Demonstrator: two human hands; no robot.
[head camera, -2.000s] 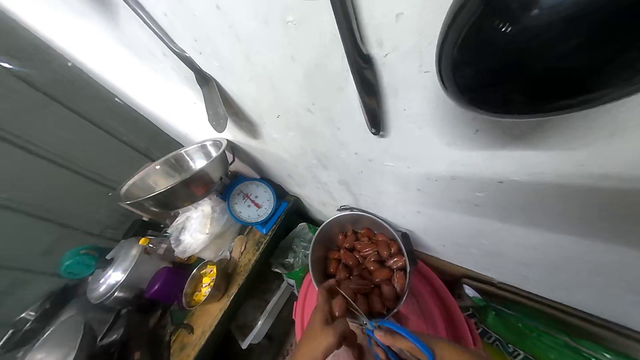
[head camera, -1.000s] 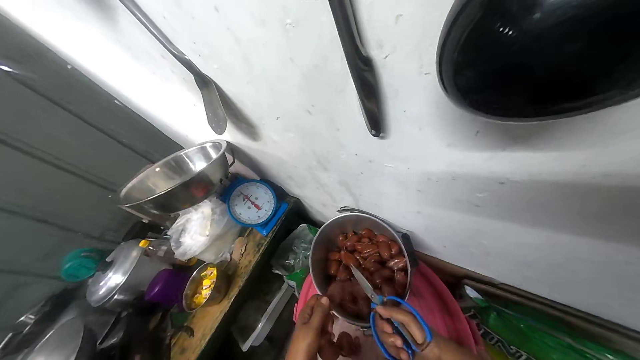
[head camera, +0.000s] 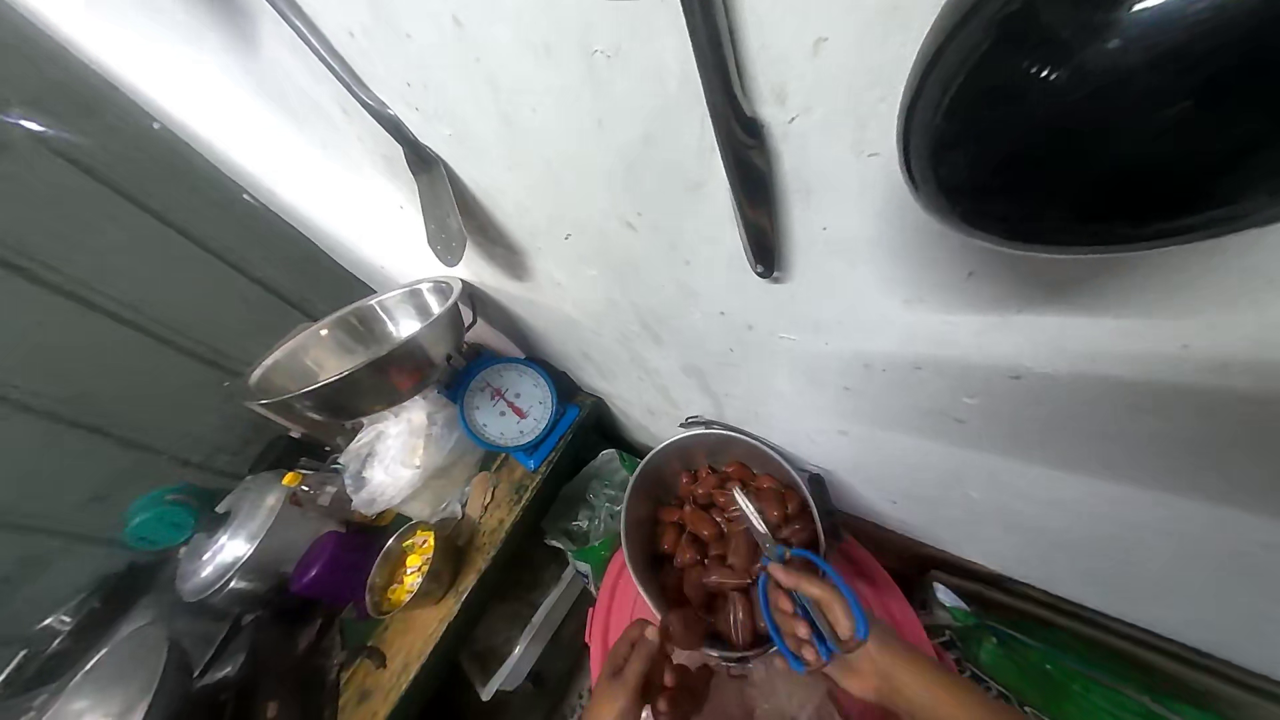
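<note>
Scissors with blue handles (head camera: 815, 612) are held in my right hand (head camera: 835, 625), their blades pointing over a metal pot (head camera: 642, 500). Reddish-brown sausages (head camera: 715, 530) fill much of the pot, which rests on a pink plastic lid or tub (head camera: 612, 600). At the pot's near rim, my left hand (head camera: 630, 672) pinches sausages (head camera: 685, 628) that look linked. More of them hang just below it, over a clear plastic bag (head camera: 770, 690) in front of the pot.
A blue dial scale (head camera: 508, 403), a large steel bowl (head camera: 360, 350) and a small bowl of yellow packets (head camera: 410, 570) stand on a wooden table (head camera: 430, 650) at left. A spatula (head camera: 435, 205) and a black pan (head camera: 1090, 120) hang on the wall. Green packaging (head camera: 1040, 660) lies at right.
The scissors have gone from low at the pot's near rim to above it, with their blades over the sausages. My left hand has drawn back from the pot's inside toward its near left rim.
</note>
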